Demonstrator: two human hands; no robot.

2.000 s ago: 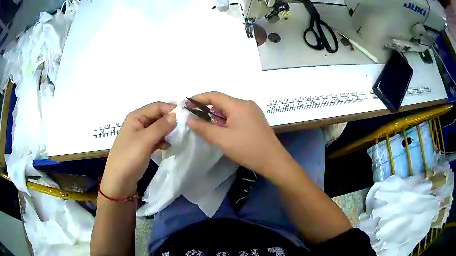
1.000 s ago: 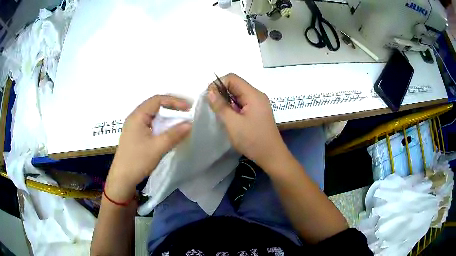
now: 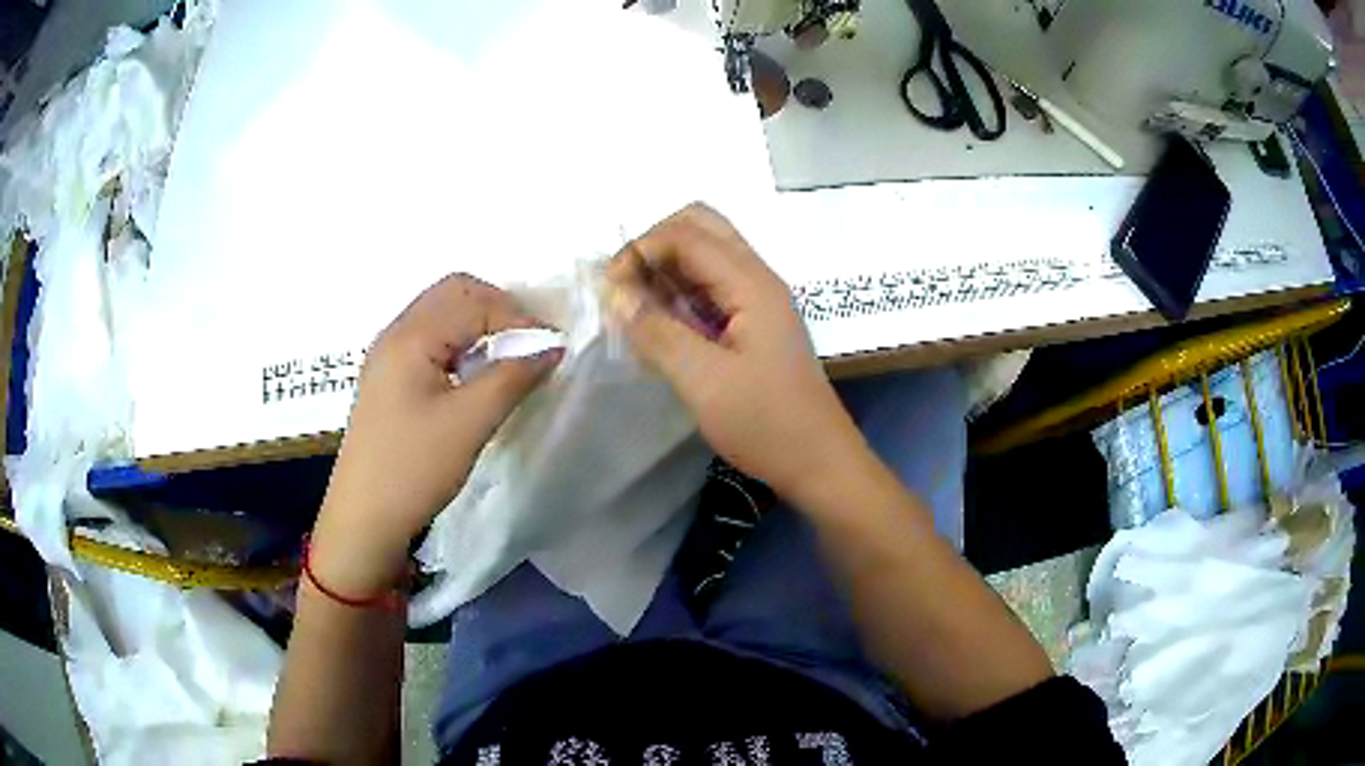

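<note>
A thin white fabric piece [image 3: 599,464] hangs from my two hands over the table's front edge and onto my lap. My left hand [image 3: 434,404] pinches its left part between thumb and fingers. My right hand [image 3: 734,352] holds its upper right part between thumb and fingertips and also keeps the small thread snips [image 3: 692,307] in the palm. The snips are blurred and mostly hidden by the fingers; their pink handle shows. Where the hands pinch, the fabric is blurred.
The white table [image 3: 958,240] has printed scale marks. At right are black shears [image 3: 954,90], a slim white stick [image 3: 1081,132], a black phone [image 3: 1174,228] and the sewing machine [image 3: 1198,60]. Yellow-railed carts [image 3: 1183,356] hold white cloth. A white cloth heap [image 3: 75,329] hangs at left.
Over two seconds my right hand moved up and right from the left hand, and the snips turned back into the palm. The fabric is now spread between both hands.
</note>
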